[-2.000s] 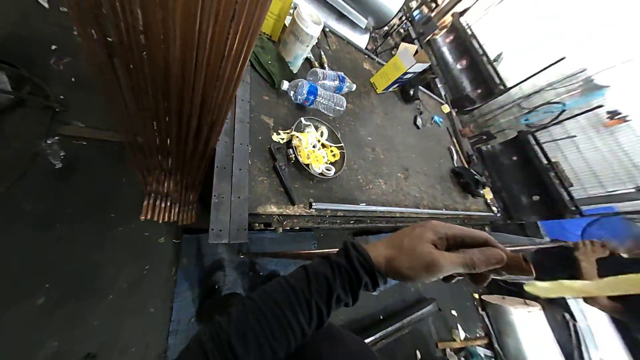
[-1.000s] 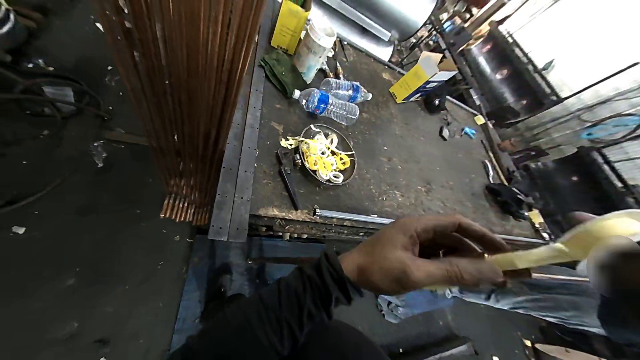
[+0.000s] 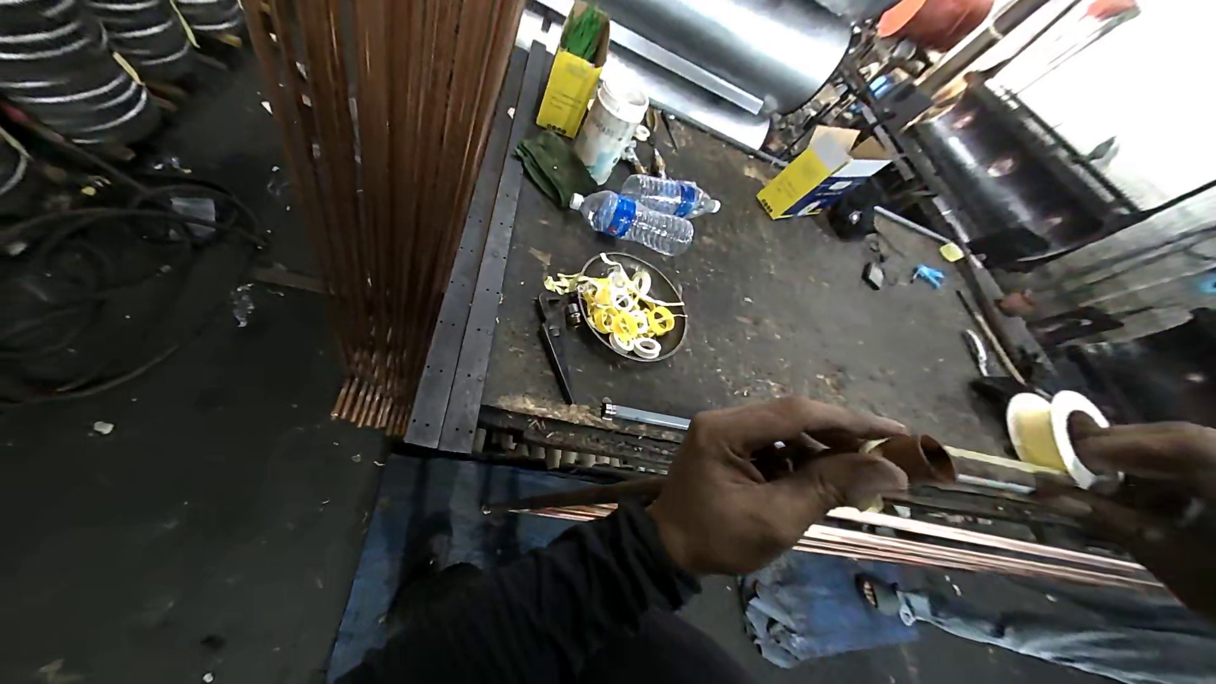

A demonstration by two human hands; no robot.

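Observation:
My left hand [image 3: 760,484], in a black sleeve, grips a copper-coloured pipe [image 3: 926,460] whose hollow end faces right. Pale yellow tape lies around the pipe by my fingertips. From there a strip of tape [image 3: 997,464] runs to a white-flanged spool [image 3: 1040,435], which my right hand [image 3: 1154,461] holds at the right edge. Part of the right hand is blurred. Beyond my left hand, a round metal dish [image 3: 680,332] on the dark workbench [image 3: 798,313] holds several yellow and white tape spools [image 3: 624,318].
Two plastic bottles [image 3: 646,223], a white tub [image 3: 608,128], yellow boxes [image 3: 788,190] and a black tool [image 3: 556,356] are on the bench. Many brown metal rods [image 3: 399,190] extend along its left side. Copper pipes [image 3: 950,551] lie below my hands, near a denim-clad leg [image 3: 1026,632].
The pipe's hollow end now shows beyond my left fingertips. The spool, blurred at the right edge one second ago, is now clear in my right hand, with the tape strip narrower in view.

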